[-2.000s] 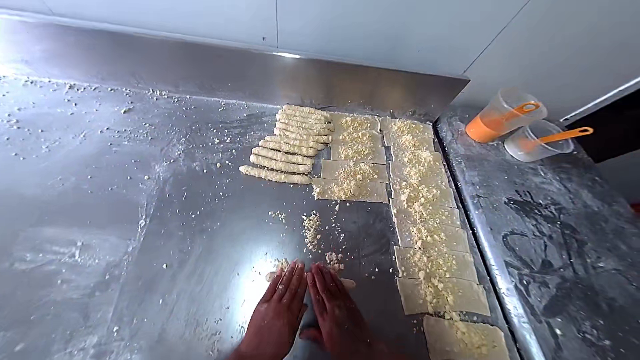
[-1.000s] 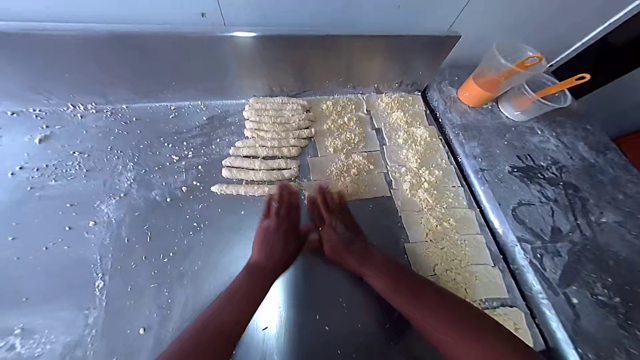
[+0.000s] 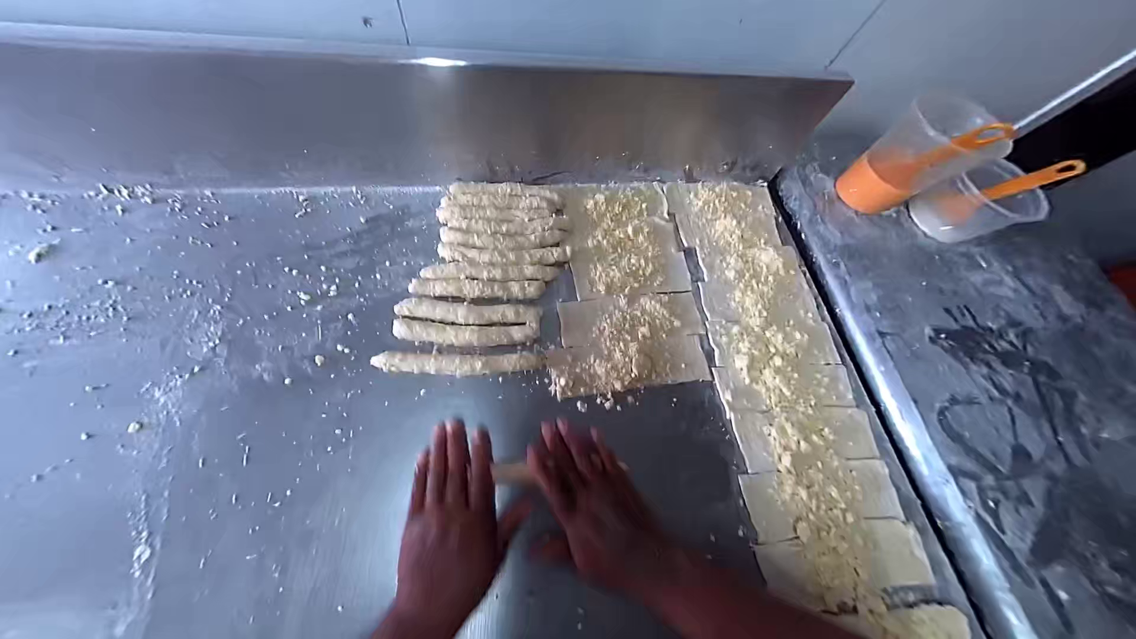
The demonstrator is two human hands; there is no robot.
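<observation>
My left hand and my right hand lie palms down, side by side, on a dough roll that shows between them; most of it is hidden beneath them. Their fingers point away from me. Beyond the hands lies a stack of rolled dough sticks, side by side, the nearest one set slightly apart. To their right, flat dough pieces in a short column bear crumbled white cheese-like filling. A longer column of filled dough pieces runs down the right.
Crumbs and flour are scattered over the steel worktop. A raised metal backsplash bounds the far side. Past a metal edge on the right, two clear plastic jugs with orange-handled tools stand on a floury dark surface.
Both hands have drawn back toward me from beside the rolled sticks. A further stick lies at the near end of the stack that was not there two seconds ago.
</observation>
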